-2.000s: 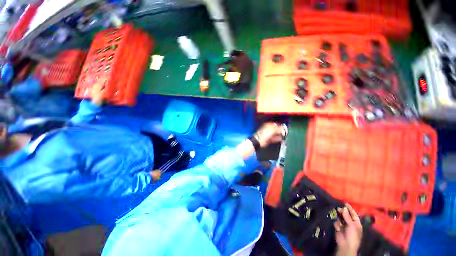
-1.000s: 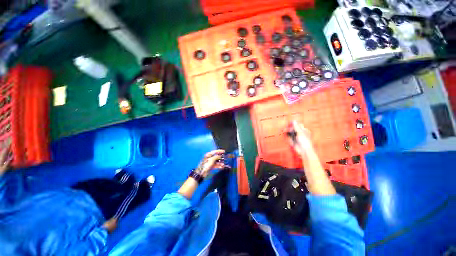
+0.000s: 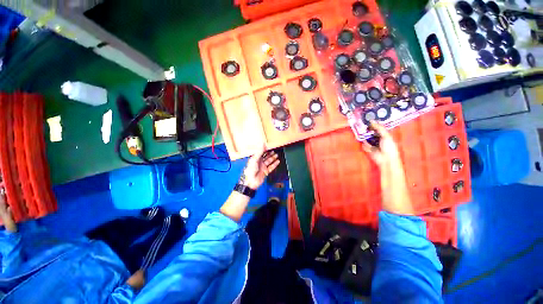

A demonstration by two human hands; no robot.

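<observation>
My left hand (image 3: 260, 168) is palm up with fingers apart at the front edge of the large-cell orange tray (image 3: 241, 127), holding nothing visible. My right hand (image 3: 383, 147) has its fingertips closed on a small dark round unit (image 3: 373, 141) at the near edge of the clear blister tray (image 3: 390, 122). Part of the unit is hidden by the fingers. The blister tray is full of round units and lies on the orange tray's right side. More round units lie loose in the orange tray's cells.
An orange parts tray (image 3: 339, 172) with units along its right side lies nearer me, above a black divided tray (image 3: 342, 269) with pale pieces. A black box with cables (image 3: 193, 113), white bottle (image 3: 84, 93), white box (image 3: 455, 77) and blue stools (image 3: 136, 187) surround. A person sits left.
The view has shifted. My right hand has gone from the black tray, over the parts tray, to the blister tray's edge. My left hand has moved up to the large-cell tray's front edge.
</observation>
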